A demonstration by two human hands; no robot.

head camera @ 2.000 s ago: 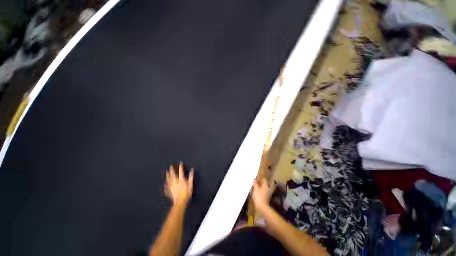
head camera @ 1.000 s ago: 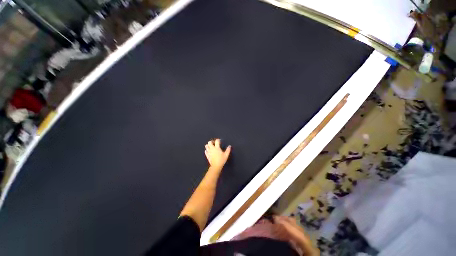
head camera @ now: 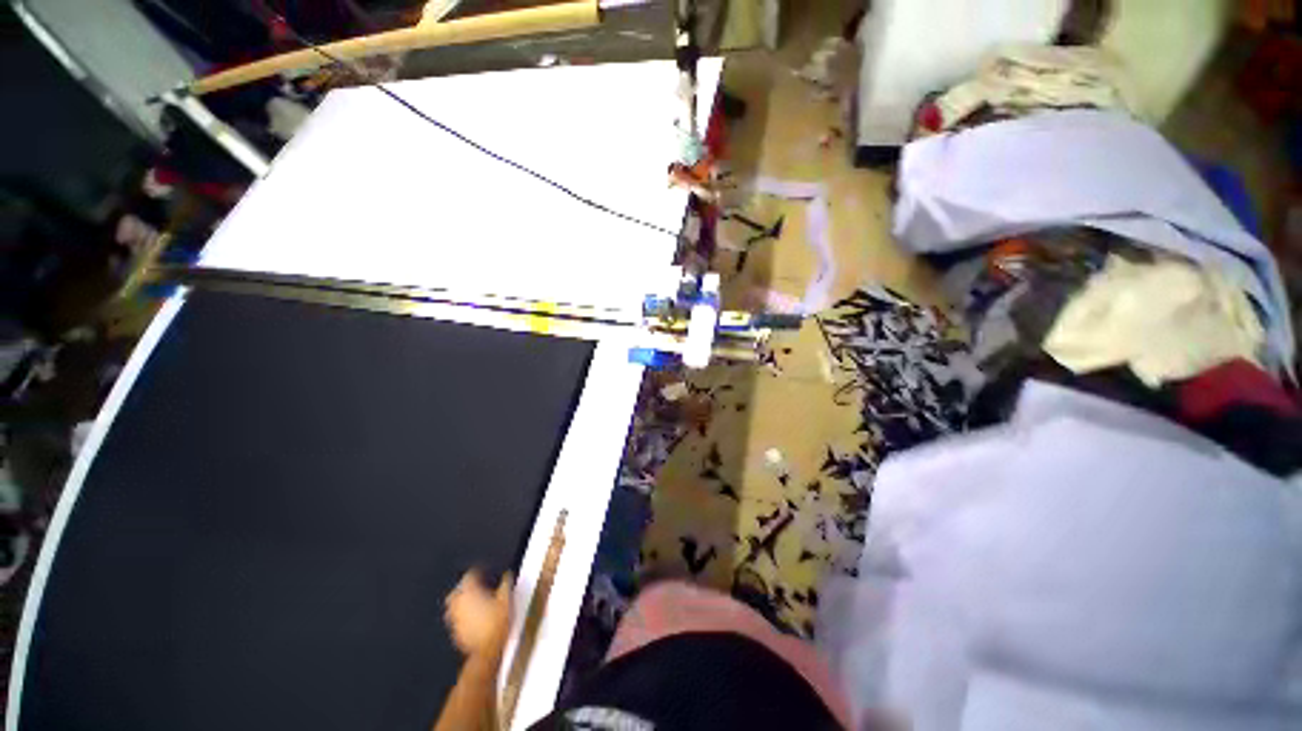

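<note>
The black fabric point(head camera: 314, 500) lies flat on the long table and fills its near part. My left hand point(head camera: 478, 611) is over the fabric's right edge, blurred, and I cannot tell how its fingers are set. The wooden stick point(head camera: 543, 593) lies lengthwise on the white table edge, just right of my left hand. A pale-gold rail point(head camera: 414, 307) crosses the table at the fabric's far end. My right hand is not in view.
White table paper point(head camera: 486, 172) lies beyond the rail, with a thin dark cord point(head camera: 528, 174) across it. Blue and white fittings point(head camera: 697, 326) sit at the rail's right end. Dark scraps point(head camera: 892, 357) litter the floor. Pale cloth heaps point(head camera: 1099, 571) stand at the right.
The view has moved towards the table's far end and shows more of the rail and floor. My left hand has shifted from inside the fabric to near its right edge, close to the stick.
</note>
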